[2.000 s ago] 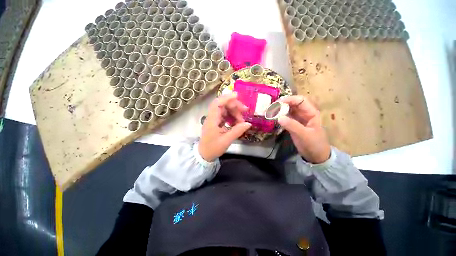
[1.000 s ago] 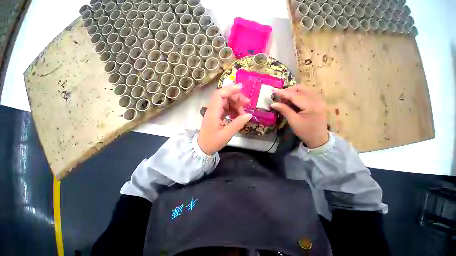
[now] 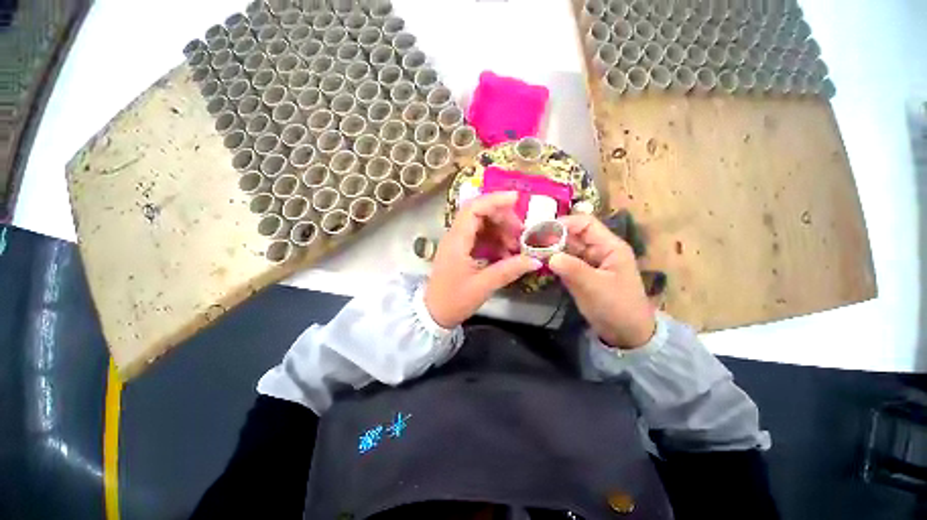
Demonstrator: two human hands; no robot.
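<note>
A grey-beige ring (image 3: 544,239) is held between the fingertips of both hands, its open end facing up, over the near part of the pink box (image 3: 527,184). My left hand (image 3: 476,259) has its thumb and fingers at the ring's left side. My right hand (image 3: 608,279) pinches its right side. A white pad (image 3: 540,210) lies on the pink box just beyond the ring. The fingers hide much of the box. The box rests on a speckled yellow and black round stand (image 3: 579,183).
Another ring (image 3: 528,149) stands on the stand's far edge. A pink lid (image 3: 507,108) lies beyond. A loose ring (image 3: 424,247) is left of my left hand. Ring-filled boards flank the stand, left (image 3: 152,213) and right (image 3: 752,193). A dark cloth (image 3: 625,232) is by my right hand.
One second ago my right hand was at the white pad with the ring mostly hidden. The ring is now nearer me, between both hands, and my left hand has closed in on it.
</note>
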